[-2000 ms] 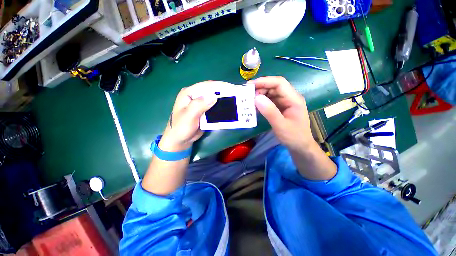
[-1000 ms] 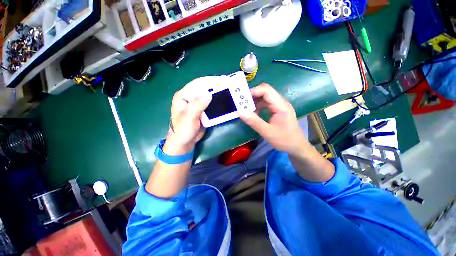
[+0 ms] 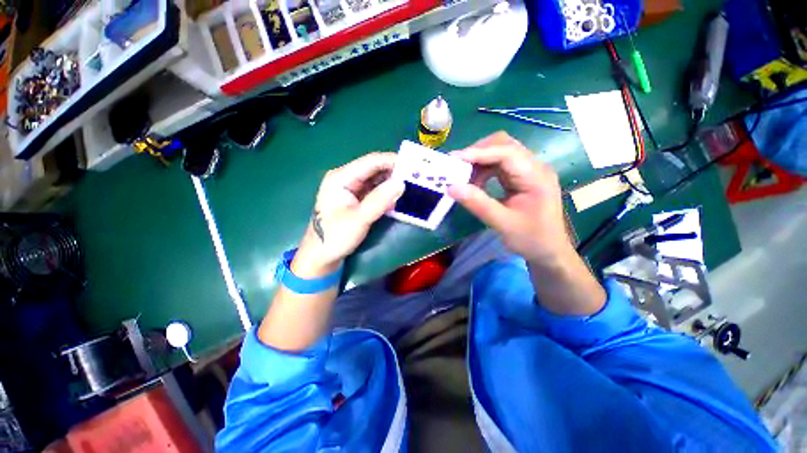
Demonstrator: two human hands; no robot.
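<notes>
A small white camera (image 3: 431, 165) with a dark rectangular screen and small buttons is held above the green mat, in the middle of the view. It is turned so that the screen lies toward me and the buttons lie on the far side. My left hand (image 3: 348, 211) grips its left edge, with the thumb beside the screen. My right hand (image 3: 518, 190) grips its right edge with thumb and fingers. The camera's other face is hidden. A yellow squeeze bottle (image 3: 434, 124) with a white cap stands just beyond the camera.
Tweezers (image 3: 529, 113) and white paper (image 3: 603, 129) lie at the right. A parts organizer tray (image 3: 329, 44), a white round dish (image 3: 475, 46) and a blue bin (image 3: 550, 26) are at the back. A wire spool (image 3: 95, 364) is at lower left, a metal fixture (image 3: 664, 285) at lower right.
The camera has turned clockwise from nearly level, so its buttons moved from the right of the screen to the far side. Both hands have shifted their grip on it.
</notes>
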